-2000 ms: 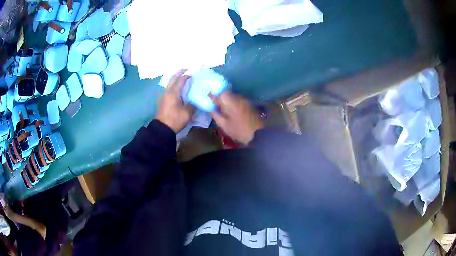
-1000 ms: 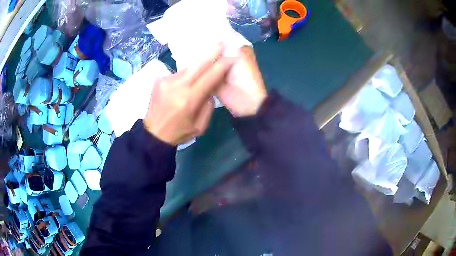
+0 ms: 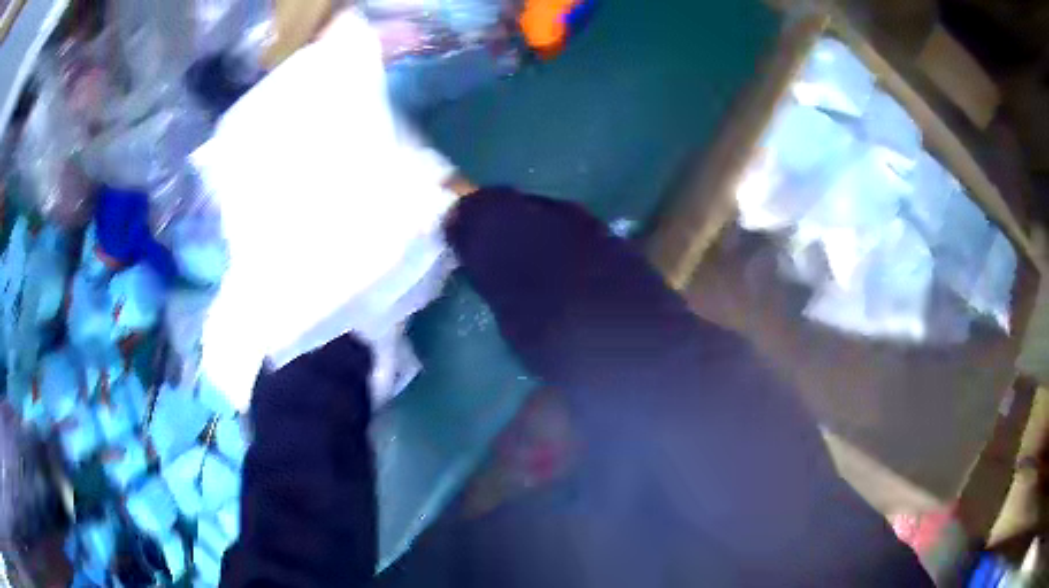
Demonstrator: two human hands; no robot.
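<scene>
A large stack of glaring white bags or sheets point(image 3: 328, 195) lies in front of me, tilted and blurred by motion. My left sleeve ends at its lower edge, and my left hand does not show, hidden under the white or lost in its glare. Only a small bit of my right hand point(image 3: 461, 186) shows at the right edge of the white, just past the sleeve. Its fingers are hidden, so its grip cannot be told. A light-blue speaker in either hand cannot be seen.
Blurred light-blue speakers and panels point(image 3: 190, 477) crowd the left. A dark-blue item point(image 3: 127, 230) and clear plastic lie above them. An orange and blue tape dispenser point(image 3: 546, 23) is at the top of the green table point(image 3: 644, 109). An open carton point(image 3: 736, 172) on the right holds white bundles.
The view has shifted and blurred. My hands were visible together over the white sheets and are now mostly hidden at their edges. The tape dispenser and carton sit higher in the picture.
</scene>
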